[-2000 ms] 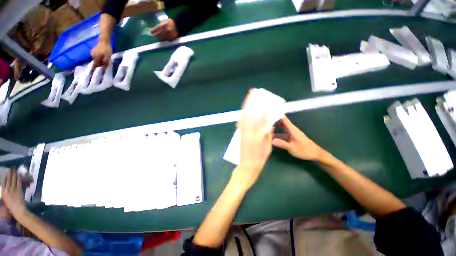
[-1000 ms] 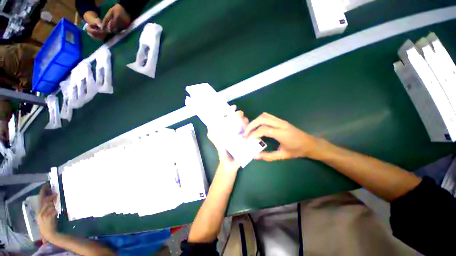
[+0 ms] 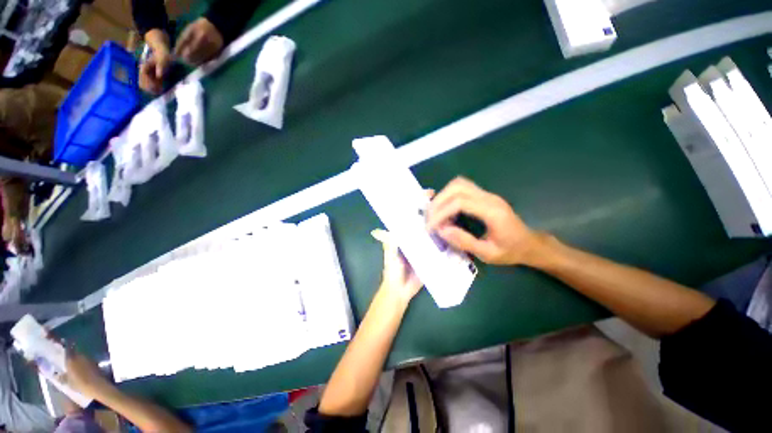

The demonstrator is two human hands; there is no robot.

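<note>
A long white retail box (image 3: pixel 416 221) is tilted above the green bench, its upper end over the pale rail and a flap raised there. My left hand (image 3: pixel 399 264) holds it from the left and below, with part of the hand hidden behind it. My right hand (image 3: pixel 478 221) is at its right side, with bent, slightly blurred fingers touching it near a dark print. Whether these fingers grip anything is hidden. A wide row of white boxes (image 3: pixel 212 296) stands on the bench at left.
Bagged products (image 3: pixel 271 83) lie on the belt (image 3: pixel 355 76) at upper left, near a blue bin (image 3: pixel 97 101) and another person's hands. A pale rail (image 3: pixel 508 110) crosses the view. White boxes with raised flaps (image 3: pixel 719 152) stand at right. Another person's hand holds a white item (image 3: pixel 46 351) at lower left.
The view has swung since the earliest frame. Since the later earlier frame, the held box has moved slightly right and down, its long face now clearer. The neighbour at lower left has raised a white item.
</note>
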